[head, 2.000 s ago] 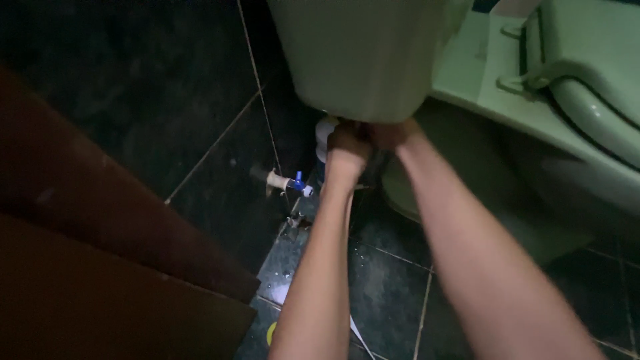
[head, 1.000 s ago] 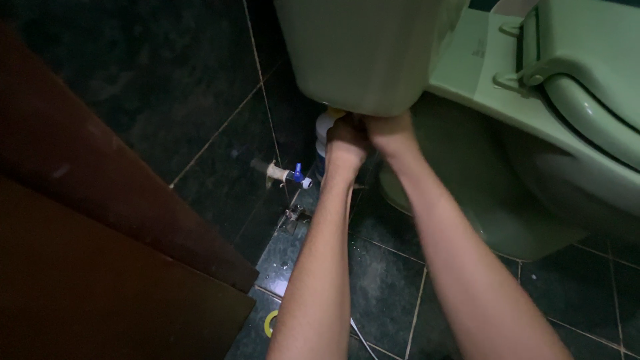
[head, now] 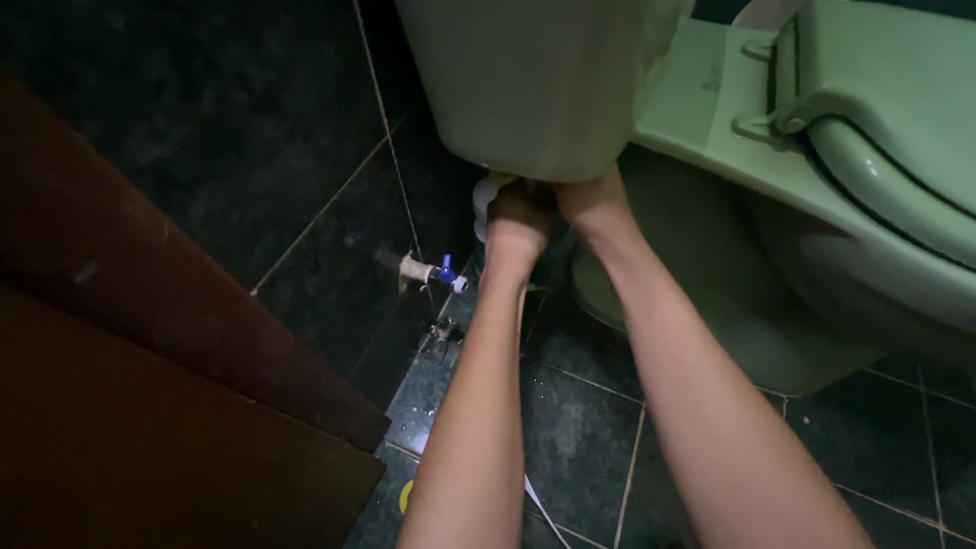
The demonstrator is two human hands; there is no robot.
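Observation:
Both my hands reach up beneath the green toilet tank (head: 534, 91), close together. My left hand (head: 520, 217) is bent at the wrist, its fingers lost in shadow under the tank's bottom edge. Just right of it, my right hand (head: 591, 200) has its fingers hidden behind the tank's lower edge. What either hand touches or holds cannot be seen. A white container (head: 483, 200) with some yellow at its top stands directly left of my left hand. Lower left, a small valve with a blue handle (head: 447, 268) and a white end sticks out of the tiled wall.
The green toilet bowl (head: 671, 305) with its closed lid (head: 907, 84) is at the right. A brown wooden door or cabinet edge (head: 191, 320) fills the lower left. On the wet dark tiled floor lie a yellow ring (head: 406, 496), partly hidden, and a thin white hose or cord (head: 543, 505).

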